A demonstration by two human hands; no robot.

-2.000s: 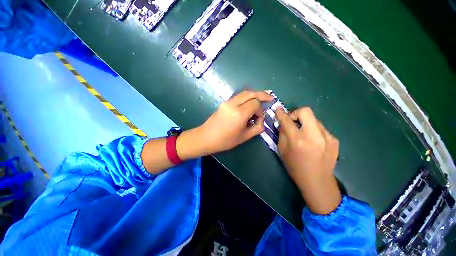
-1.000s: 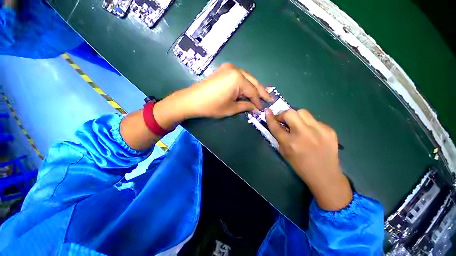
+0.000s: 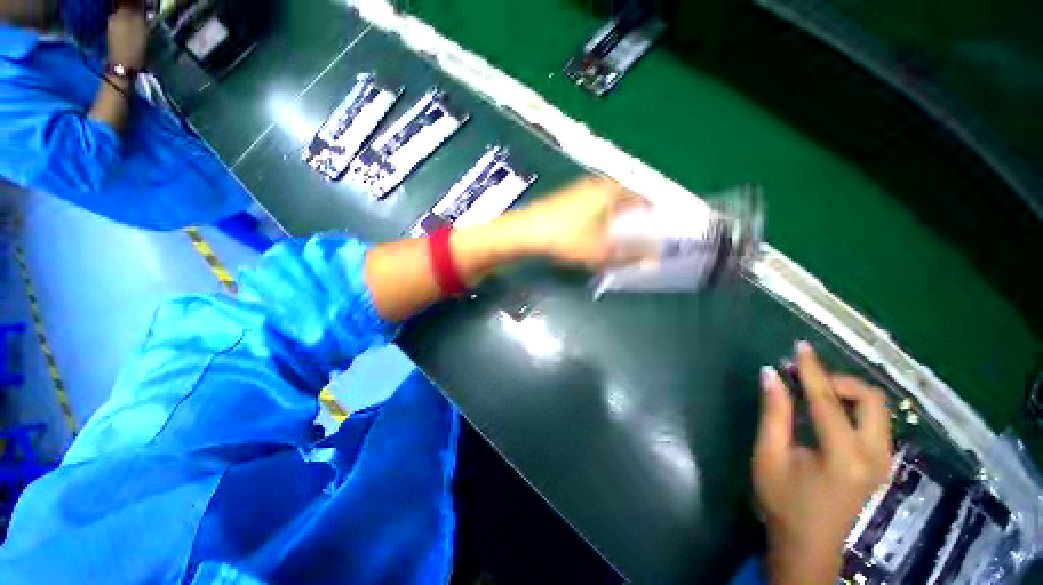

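Observation:
My left hand [image 3: 578, 225], with a red band on its wrist, holds a blurred phone chassis [image 3: 675, 246] by its left end, over the bench near the whitish edge strip. My right hand [image 3: 823, 457] is raised at the lower right with its fingers apart. A small dark thing shows between its thumb and fingertips, too small to name. Its wrist is cut by nothing but the lower picture edge. More phone chassis [image 3: 915, 503] lie just right of this hand, partly hidden by it.
Several chassis [image 3: 409, 143] lie in a row on the green bench mat [image 3: 503, 400] at upper left. One chassis [image 3: 615, 51] lies on the green belt [image 3: 732, 137] beyond the whitish strip [image 3: 852, 320]. Clear plastic [image 3: 1024, 486] is at right. A person's blue sleeve and hand [image 3: 128, 40] show at upper left.
The view has swung, showing the belt and another person. The hands have parted: my left hand has lifted the chassis toward the belt, and my right hand has let go and moved right.

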